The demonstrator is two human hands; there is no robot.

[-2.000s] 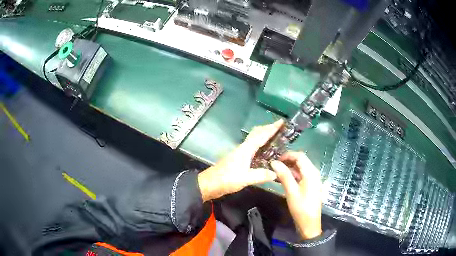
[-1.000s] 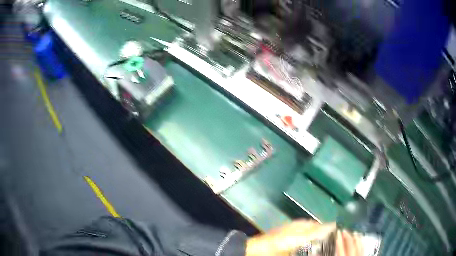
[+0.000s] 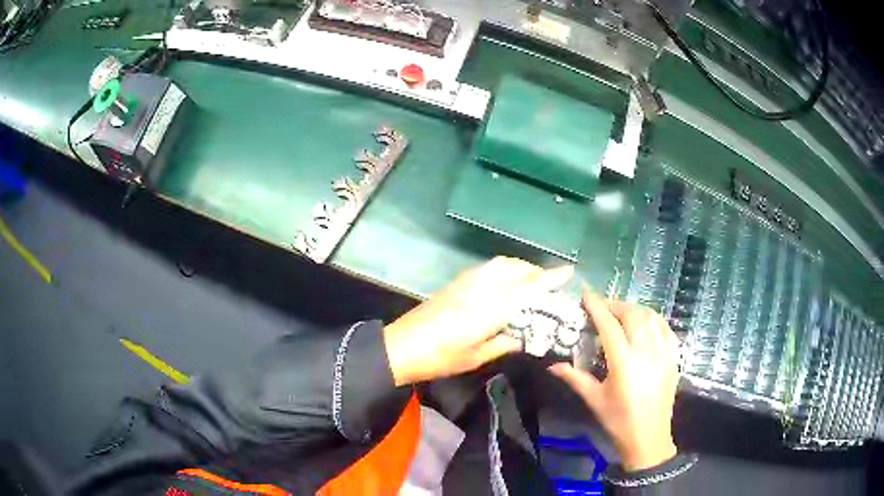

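Observation:
My left hand (image 3: 465,320) and my right hand (image 3: 635,373) are together over the bench's front edge. Between them they hold a silver-white metal piece with rounded shapes (image 3: 551,327), which looks like a carrier jig. Its ends are hidden by my fingers, and its details are blurred. A scalloped metal strip (image 3: 357,201) with open round pockets lies on the green bench mat to the left of my hands.
A clear blister tray (image 3: 732,291) with some dark parts lies at right. A raised green platform (image 3: 546,131) stands ahead. A red button (image 3: 413,75) sits on the machine's white edge. A grey spool unit (image 3: 145,126) stands at left. Green lanes (image 3: 722,107) run beyond the tray.
Two seconds ago my hands held a long strip with dark parts, pointing away from me. Now they hold a silver-white piece across, lower down. The view swung away and back.

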